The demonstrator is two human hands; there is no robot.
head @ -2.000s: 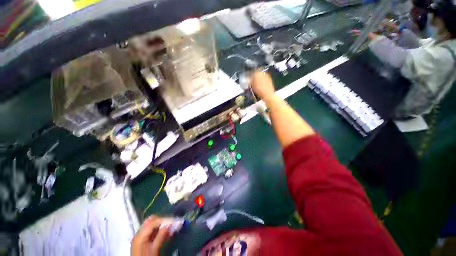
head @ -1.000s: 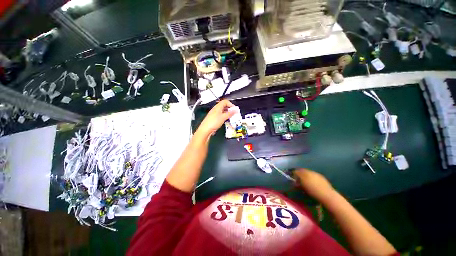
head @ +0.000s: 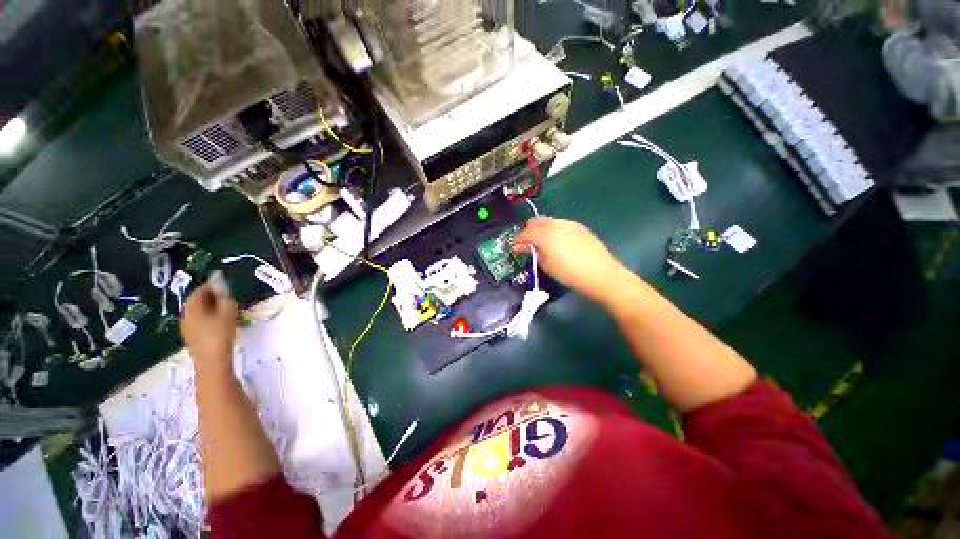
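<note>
A charger board assembly [head: 430, 306] sits at the white socket block [head: 450, 279] on the black fixture plate [head: 463, 343]. Its white cable [head: 527, 315] is bundled at the plate's front right and runs up to my right hand [head: 563, 253]. My right fingers are closed on the cable end at the green test board [head: 496, 256]; they hide the connector. My left hand [head: 208, 319] is blurred, over the left side near the white sheet. A small pale piece shows at its fingertips; whether it is held is unclear.
A beige instrument [head: 484, 158] and a grey vented one [head: 226, 132] stand behind the fixture. Tangled cords [head: 142, 474] lie on the white sheet [head: 290, 368]. Another assembly [head: 682, 180] lies right, before white housings [head: 800, 137]. Part of a person shows top right.
My left hand has left the socket block and moved to the far left. My right hand has moved up to the test board, and the cable bundle now lies nearer that board.
</note>
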